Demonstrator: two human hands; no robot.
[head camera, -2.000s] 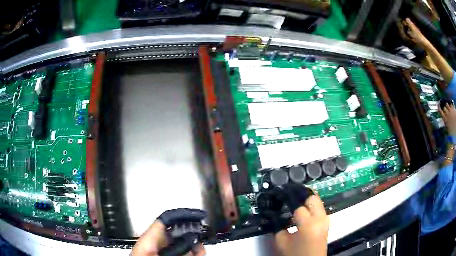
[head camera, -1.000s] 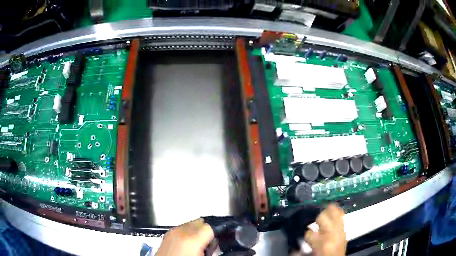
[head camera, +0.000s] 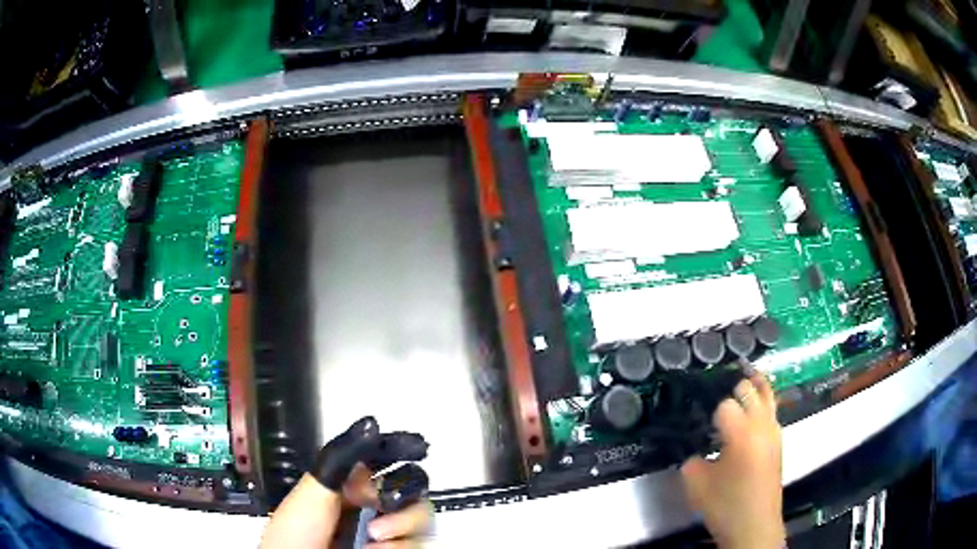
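The green circuit board (head camera: 643, 284) lies right of centre, with three white-silver heatsink bars (head camera: 677, 311). Below the nearest bar stands a row of several black capacitors (head camera: 673, 353). One more capacitor (head camera: 619, 407) stands in the near row at its left end. My right hand (head camera: 739, 440), with black finger cots, is over the near row just right of that capacitor. The fingers overlap dark shapes, so whether it grips a part cannot be told. My left hand (head camera: 348, 488), also in black cots, is over the gap's near edge, closed around a dark round capacitor (head camera: 403, 483); it is blurred.
A second green board (head camera: 182, 311) lies at the left, beyond a gap between reddish-brown pallet bars (head camera: 244, 322). Pale metal rails (head camera: 611, 499) run along the near and far sides. Black parts trays (head camera: 359, 27) stand behind the line. Part of another board (head camera: 948, 182) shows at the far right.
My right hand has moved from the near rail onto the board's near row. My left hand has moved left, away from it. The other person's arms at the right, seen earliest, are gone.
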